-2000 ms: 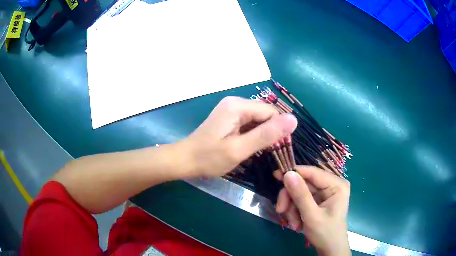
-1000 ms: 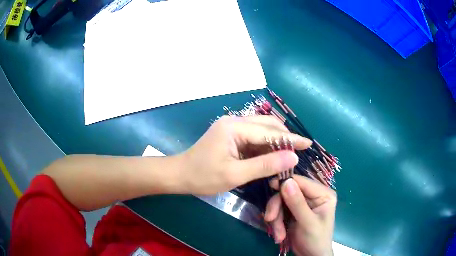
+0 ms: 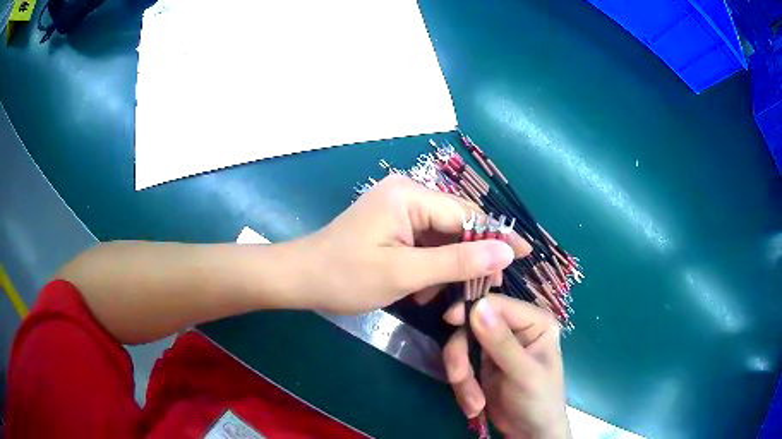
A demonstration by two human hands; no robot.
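A small bundle of wire leads (image 3: 477, 288) is held upright between my two hands, with silver fork terminals and red sleeves at the top. My left hand (image 3: 403, 244) pinches it just below the forks with thumb and fingers. My right hand (image 3: 514, 360) grips the black part lower down. The lower red ends stick out below my right hand. The wire pile (image 3: 514, 210) lies on the table behind and beside my hands, partly hidden by them.
Large white paper sheets (image 3: 283, 77) lie at the upper left. A silver metal strip (image 3: 386, 339) runs along the near table edge. Blue bins (image 3: 677, 39) stand at the upper right. A black tool (image 3: 73, 15) and a yellow sign (image 3: 22, 10) are at the upper left.
My left thumb and fingers have come down beside the bundle's top, and the fork terminals now show above the thumb. The camera view has shifted slightly.
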